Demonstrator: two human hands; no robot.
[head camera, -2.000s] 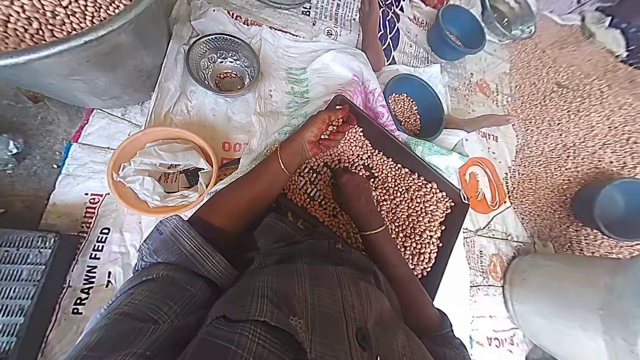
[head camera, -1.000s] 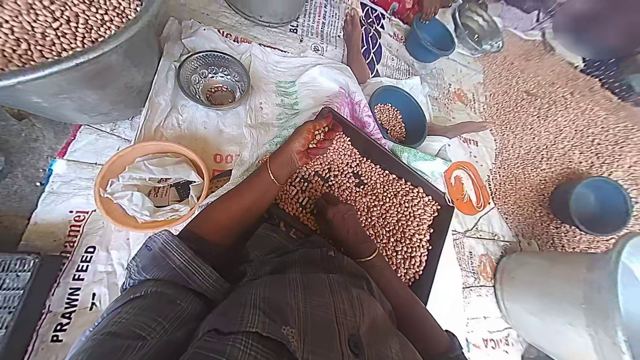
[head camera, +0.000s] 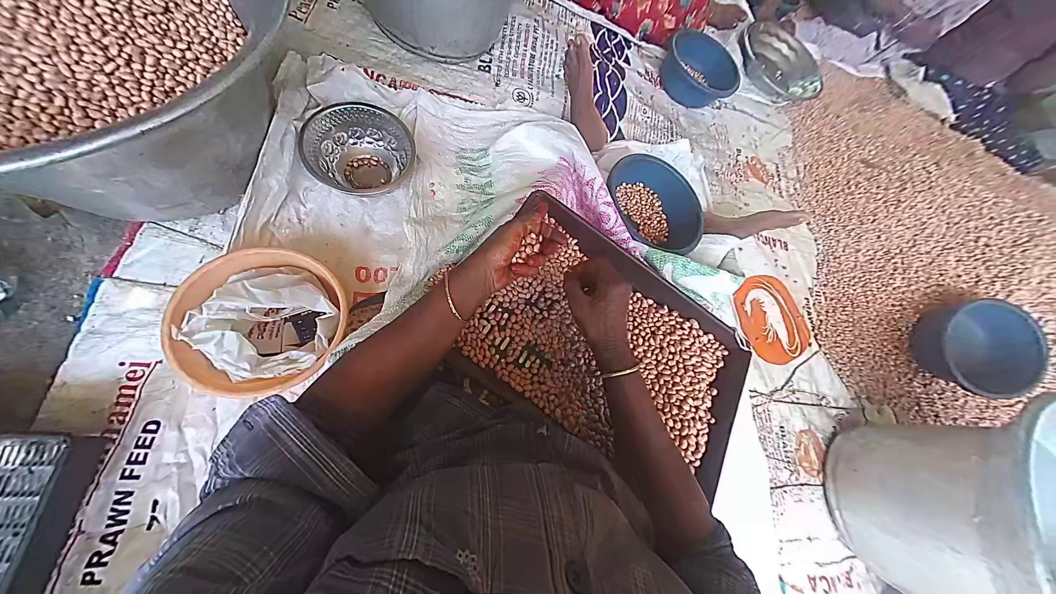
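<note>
A dark rectangular tray (head camera: 738, 371) across my lap holds many pinkish-brown nuts or beans (head camera: 672, 363), spread in a layer. My left hand (head camera: 520, 252), palm up with fingers curled, holds several of these nuts over the tray's far left part. Just to its right, my right hand (head camera: 598, 301) is above the layer with its fingers bent inward; whether anything is between the fingertips is hidden. Beyond the tray's far edge stands a blue plastic bowl (head camera: 681, 206) partly filled with the same kind of nuts.
A patterned metal bowl (head camera: 318, 148) with a few nuts and an orange basin (head camera: 173, 330) lined with white plastic stand at left. A large metal vessel (head camera: 206, 157) of nuts is upper left. Another person's foot (head camera: 580, 70) rests ahead. A blue bucket (head camera: 994, 351) stands on spread nuts at right.
My right hand has risen from low among the nuts to near my left hand. The left hand stays over the tray's far left part, still holding nuts.
</note>
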